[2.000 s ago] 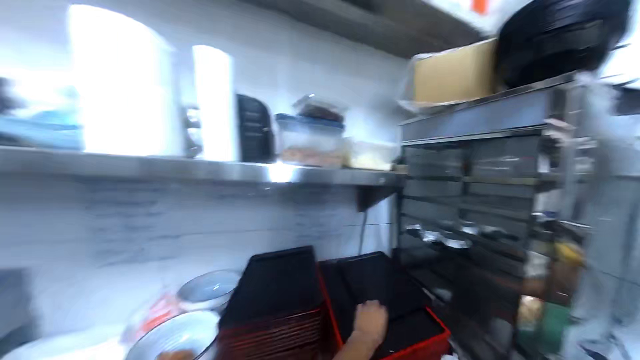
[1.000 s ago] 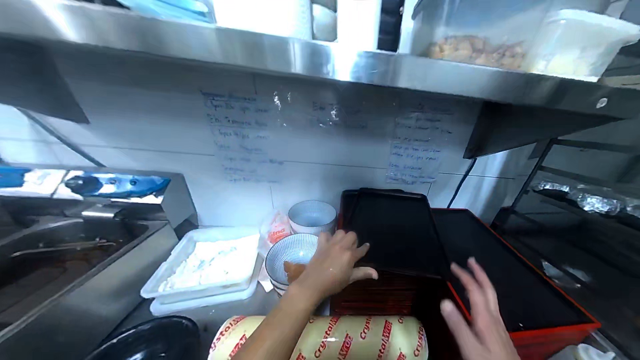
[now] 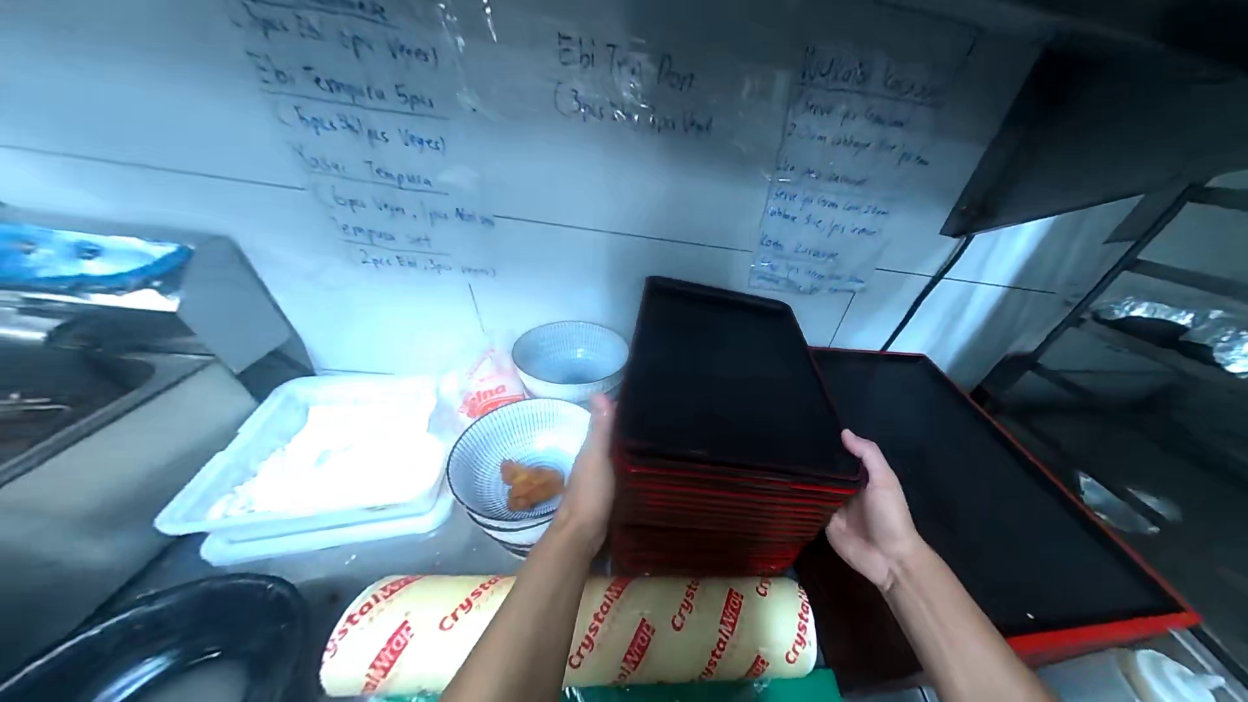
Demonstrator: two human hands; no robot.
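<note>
A tall stack of black trays with red edges (image 3: 726, 390) stands between my two hands. My left hand (image 3: 591, 478) presses flat against its left side, thumb up at the upper edge. My right hand (image 3: 875, 507) grips the right front corner, with the thumb on the rim of the top trays. Right of the stack lies a larger black tray with a red rim (image 3: 975, 487). Just left of my left hand, a striped bowl (image 3: 483, 468) holds a piece of fried food (image 3: 531, 485), and a second bowl (image 3: 570, 359) stands behind it.
A roll of cling film (image 3: 682, 629) lies in front of the stack. Further left are a plastic container of white flour-like powder (image 3: 336, 458) and a black basin (image 3: 156, 643). Handwritten sheets hang on the wall. A white squeeze bottle (image 3: 1170, 675) is at the lower right.
My left hand has moved from above the bowl to the stack's left side, and my right hand has come onto its right corner. The view has moved closer to the trays.
</note>
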